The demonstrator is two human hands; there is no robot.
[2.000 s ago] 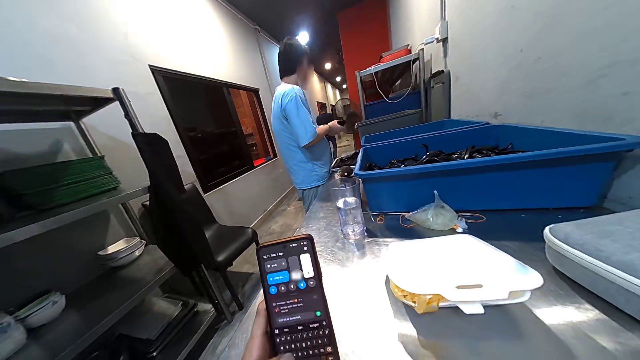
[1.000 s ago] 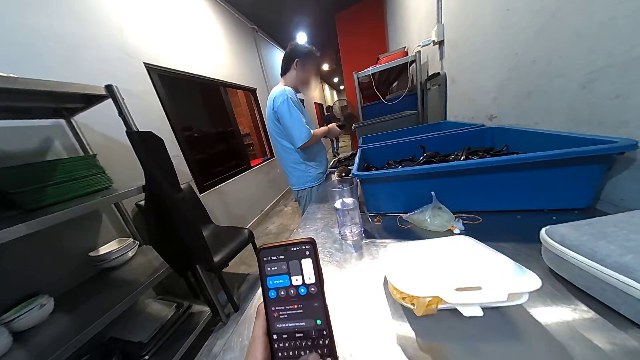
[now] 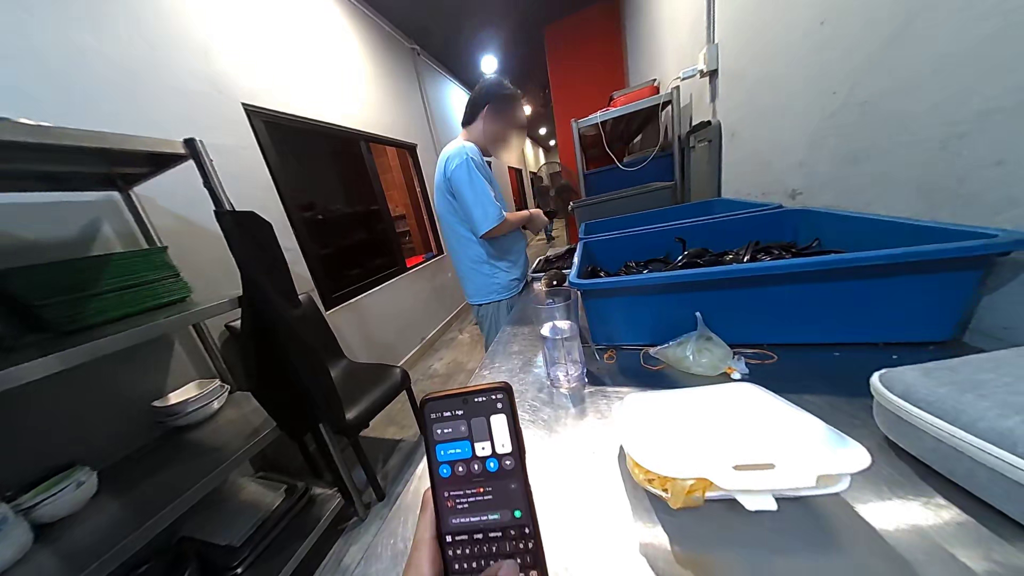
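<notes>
My left hand (image 3: 424,540) holds a smartphone (image 3: 480,480) upright at the bottom centre, its screen lit with a settings panel, a message and a keyboard. A thumb tip shows low over the keyboard; which hand it belongs to I cannot tell, and my right hand is not otherwise seen. Beyond the phone, a clear tumbler (image 3: 562,344) with some liquid stands on the steel table (image 3: 576,488). To the phone's right lies a white foam food box (image 3: 740,440), its lid down over yellowish food or wrapping that pokes out at the left. A tied plastic bag (image 3: 696,352) of pale liquid rests behind the box.
A large blue tub (image 3: 784,296) of black utensils stands on the table. A grey padded case (image 3: 960,416) lies at right. Left are a black chair (image 3: 360,392) and a steel rack (image 3: 136,328) with green trays and bowls. A person in a blue shirt (image 3: 480,232) stands beyond the table.
</notes>
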